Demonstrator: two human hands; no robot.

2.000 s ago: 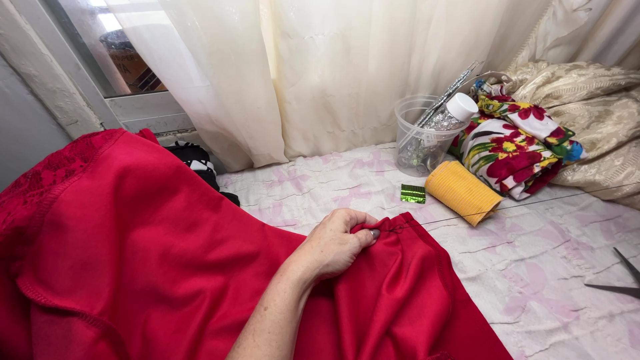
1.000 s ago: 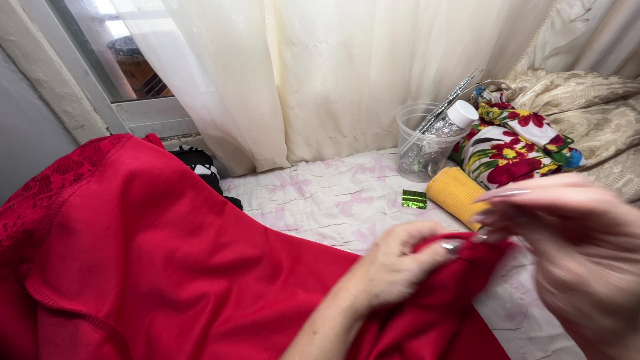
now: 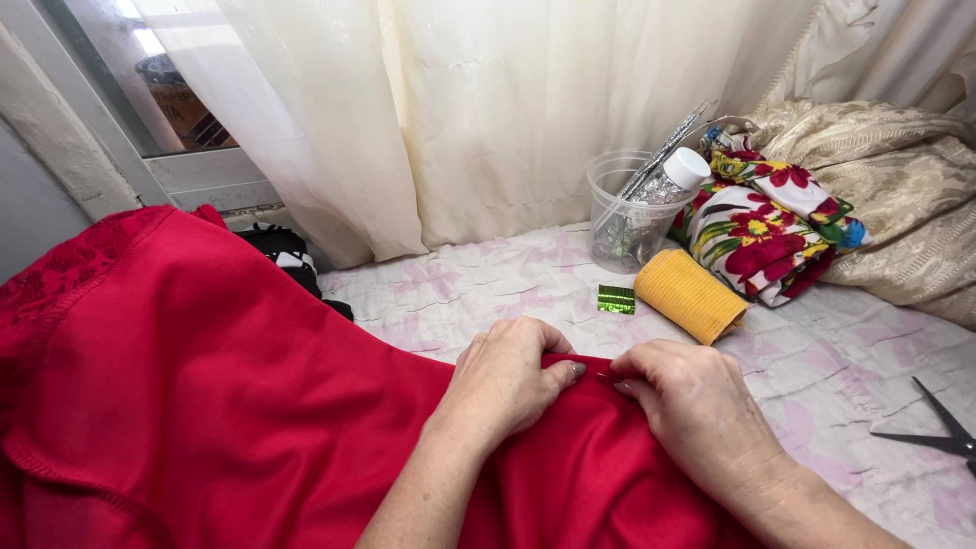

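Note:
A red garment (image 3: 229,358) with a lace section and overlocked seams spreads across the lower left and centre. My left hand (image 3: 518,377) pinches its upper edge between thumb and fingers. Just to the right, my right hand (image 3: 679,396) holds a thin sewing needle (image 3: 608,377) at the red cloth, thumb and forefinger closed on it. Whether the needle's tip is in the cloth cannot be told. Beyond my right hand lies a spool of yellow thread (image 3: 690,296), with a small shiny green piece (image 3: 616,300) beside it.
Open black scissors (image 3: 942,438) lie at the right edge. A clear plastic cup (image 3: 625,221) holds a white-capped bottle and silver sticks. Next to it are a floral cloth (image 3: 762,236) and a beige patterned fabric (image 3: 900,191). A cream curtain (image 3: 496,114) hangs behind; a black-and-white item (image 3: 286,255) is at left.
My right hand, out of view two seconds ago and raised and blurred one second ago, is now low at the red cloth. My left hand has lowered from where it held the cloth up.

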